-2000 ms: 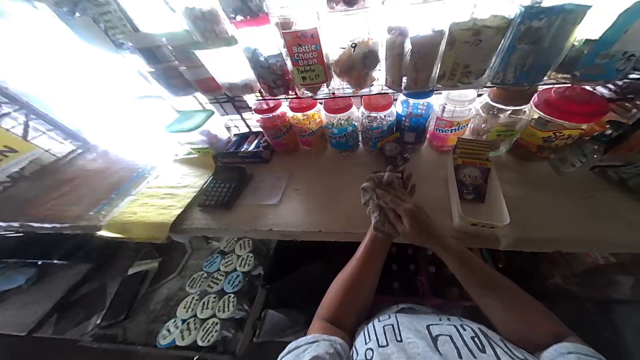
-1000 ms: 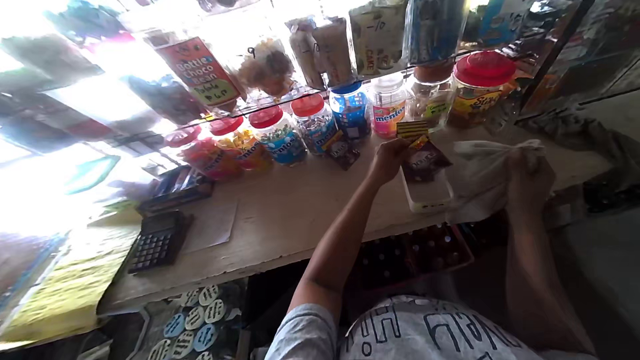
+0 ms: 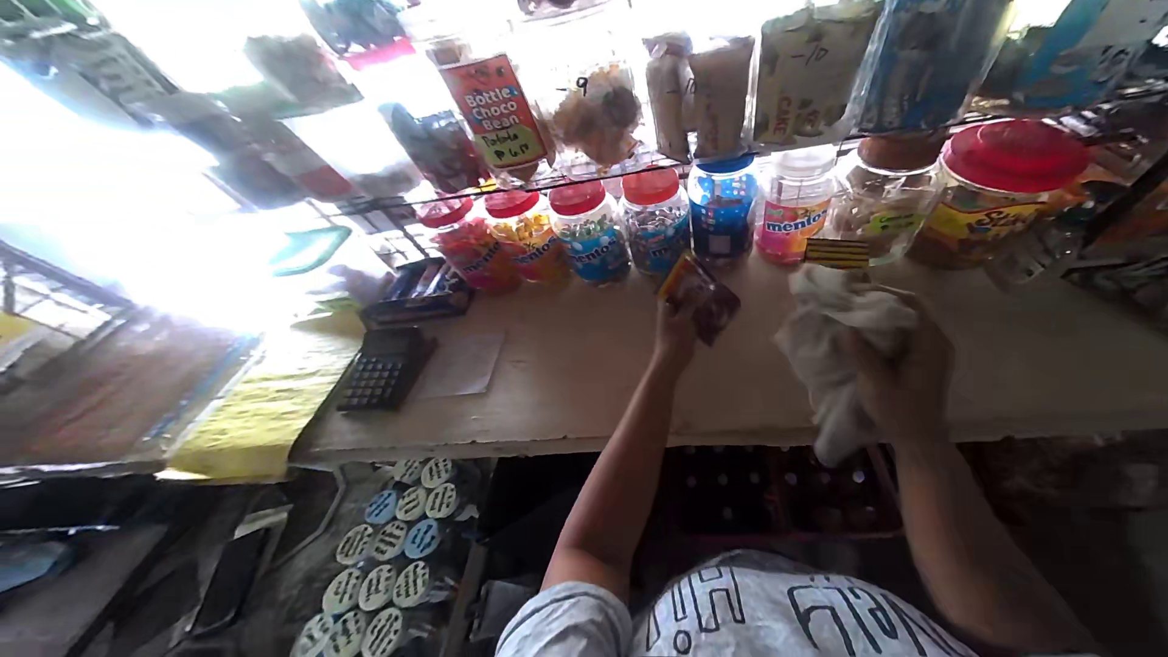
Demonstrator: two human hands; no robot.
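My left hand (image 3: 675,327) grips a small dark packet (image 3: 710,306) above the counter (image 3: 566,374), just in front of the candy jars. A crumpled pale cloth (image 3: 835,351) hangs from my right hand (image 3: 903,365), over the counter's right part. The cloth and hand largely cover what lies beneath them; only a stack of yellow-and-black striped packets (image 3: 837,254) shows behind the cloth. The white tray seen earlier is hidden or out of sight.
Red-lidded Mentos jars (image 3: 591,233), a blue jar (image 3: 723,210) and a large red-lidded jar (image 3: 999,196) line the counter's back. Snack bags hang above. A calculator (image 3: 377,370) and paper (image 3: 459,363) lie left. Round-topped containers (image 3: 377,584) and a crate (image 3: 785,493) sit below the counter.
The cloth was bunched between both hands two seconds ago; now only my right hand holds it. My left hand has moved from the striped packets toward the jars, with a dark packet in it.
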